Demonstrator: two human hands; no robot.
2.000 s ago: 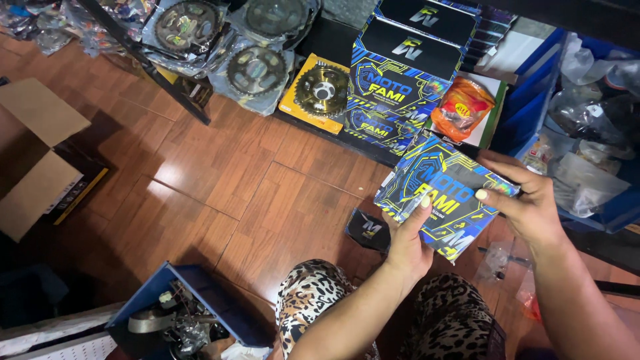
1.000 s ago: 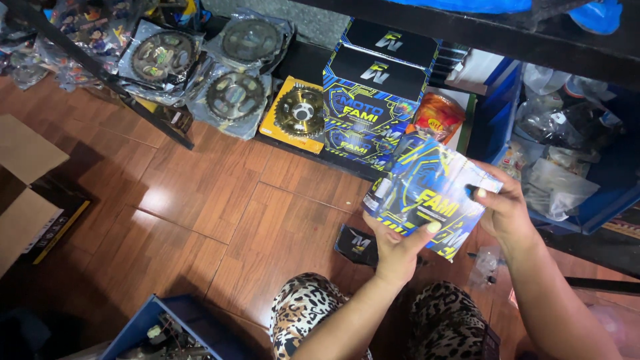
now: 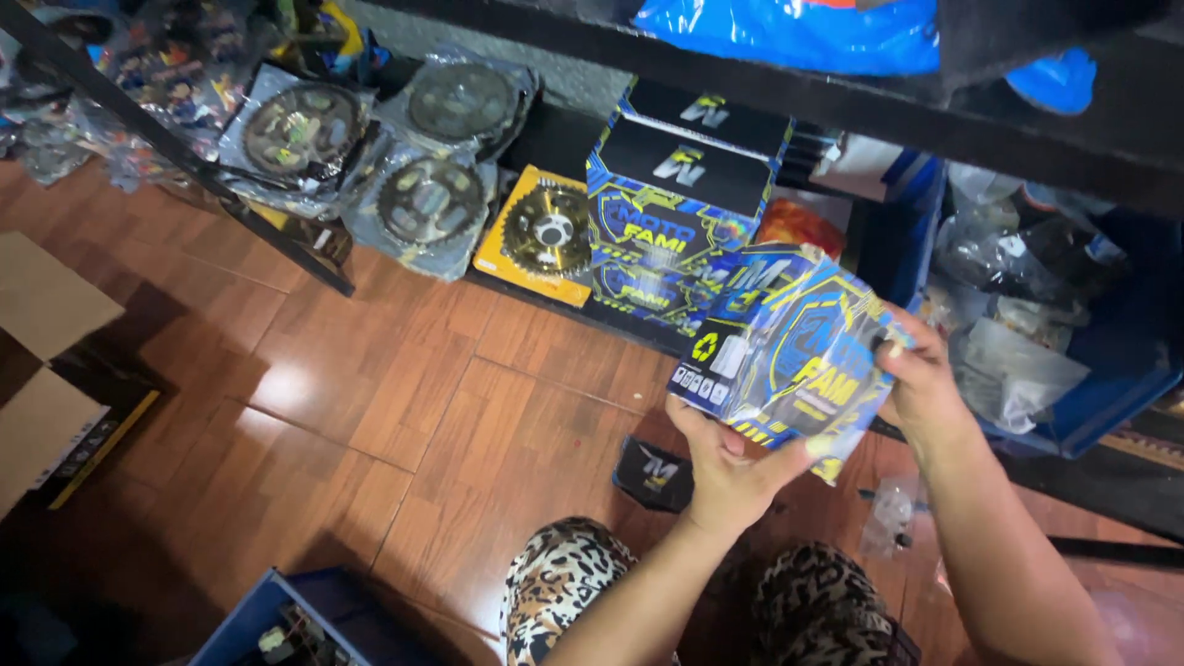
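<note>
Both my hands hold a blue, black and yellow Moto Fami cardboard box (image 3: pixel 805 365), tilted above the floor. My left hand (image 3: pixel 740 462) grips its lower edge, with the thumb on the front face. At the upper right edge is my right hand (image 3: pixel 920 375), its fingers partly hidden behind the box. Similar boxes (image 3: pixel 680 203) stand stacked on the low shelf just beyond. Beside the stack, a gold sprocket (image 3: pixel 552 231) lies on a yellow card. A small black box piece (image 3: pixel 655 474) with a logo rests on the floor below my hands.
Plastic-wrapped sprockets (image 3: pixel 430 199) lie left of the stack. A blue bin (image 3: pixel 1064 407) of bagged parts stands at right, another blue bin (image 3: pixel 254 610) at bottom left. An open cardboard box (image 3: pixel 55 305) is at far left. A black shelf edge (image 3: pixel 832 106) crosses above; a clear bag (image 3: pixel 893 518) lies below.
The held box has turned in my hands, so that a side panel with a recycling symbol now shows beside its front. Both hands still hold it.
</note>
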